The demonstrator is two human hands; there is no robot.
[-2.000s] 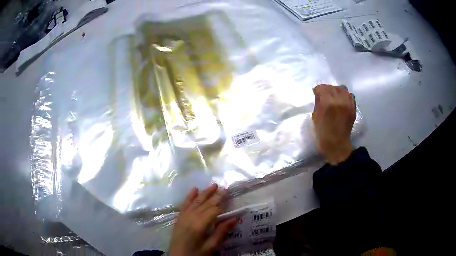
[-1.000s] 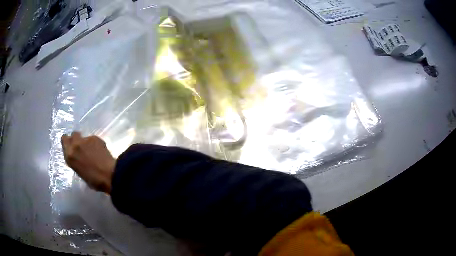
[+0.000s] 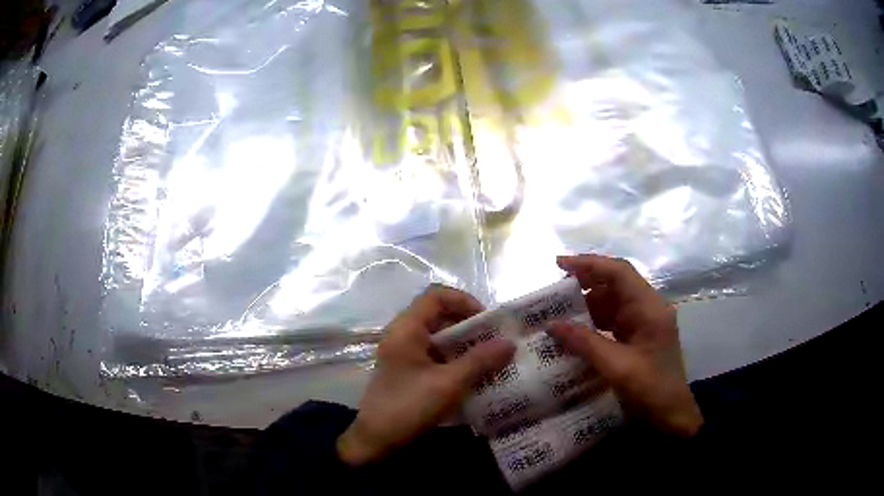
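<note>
A white barcode label sheet (image 3: 528,387) with two columns of black barcodes is held at the table's near edge. My left hand (image 3: 422,373) grips its left side, thumb on top. My right hand (image 3: 635,344) holds its upper right side, thumb on the face near the top labels and index finger raised at the corner. I cannot tell if a label is peeled. Just beyond my hands lies a stack of large clear polybags (image 3: 640,184), with strong glare and yellow print showing at the top middle.
A strip of small labels (image 3: 814,56) lies curled at the far right of the table (image 3: 843,184). A clear plastic bundle (image 3: 15,126) is at the left edge. White paper (image 3: 131,15) lies at the far left.
An arm had reached across to the bags' left edge; now both hands are together on the label sheet. The top bag and its yellow print look different. The view has shifted nearer the table's front.
</note>
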